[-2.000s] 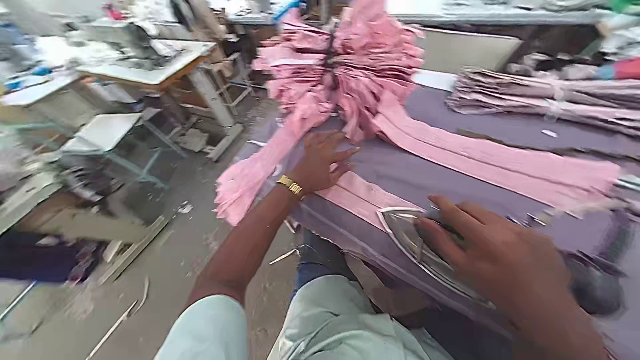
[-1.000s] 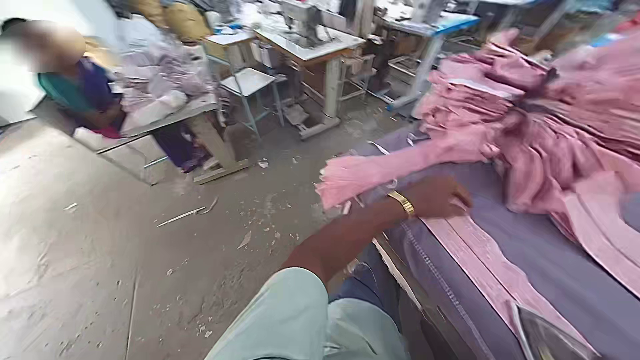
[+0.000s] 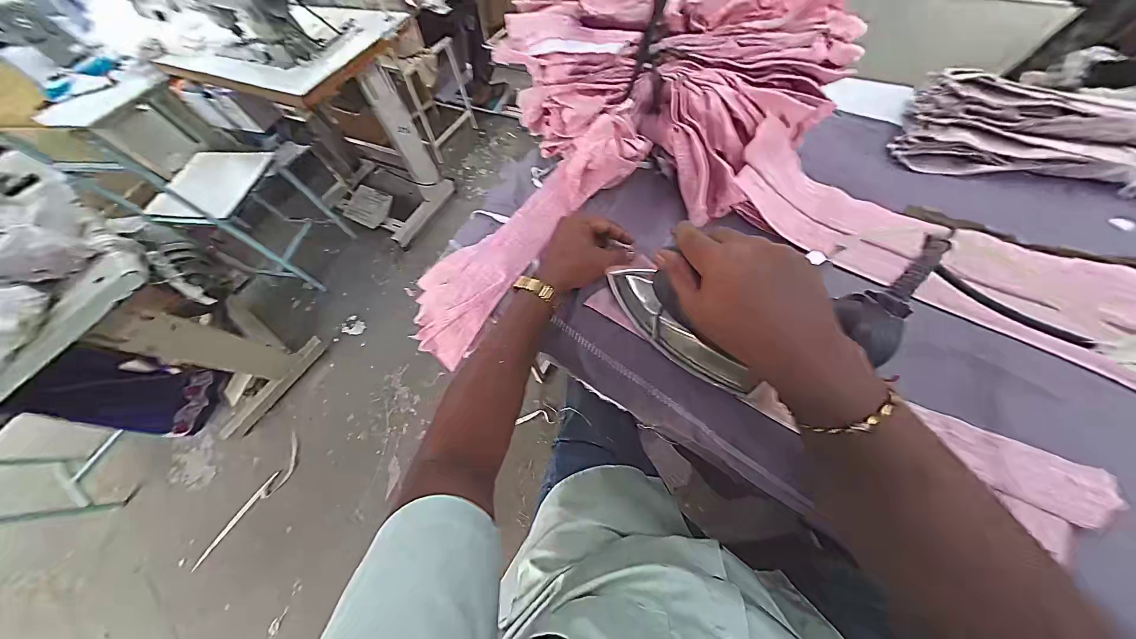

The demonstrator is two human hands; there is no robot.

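Observation:
My right hand (image 3: 745, 311) is closed around the handle of an electric iron (image 3: 688, 346), whose metal soleplate lies on a pink fabric strip (image 3: 1003, 453) on the cloth-covered ironing table. Near the iron's tip is my left hand (image 3: 581, 253), with a gold-coloured band on its wrist; its fingertips are at the strip's end, and whether they pinch it cannot be told. Just beyond both hands stands a large tied bundle of pink fabric pieces (image 3: 737, 80). One pink piece (image 3: 479, 284) hangs from it over the table's left edge. Another pink strip (image 3: 852, 213) runs to the right.
A stack of greyish-mauve fabric pieces (image 3: 1003, 133) lies at the back right of the purple-grey table cover (image 3: 958, 355). The iron's dark cord (image 3: 1012, 306) trails right. Left across the floor are a sewing machine table (image 3: 293, 80), a stool (image 3: 209, 182) and a wooden-legged table (image 3: 71, 311).
The iron in my right hand has moved left along the strip, close to my left hand. The view swung left and then back.

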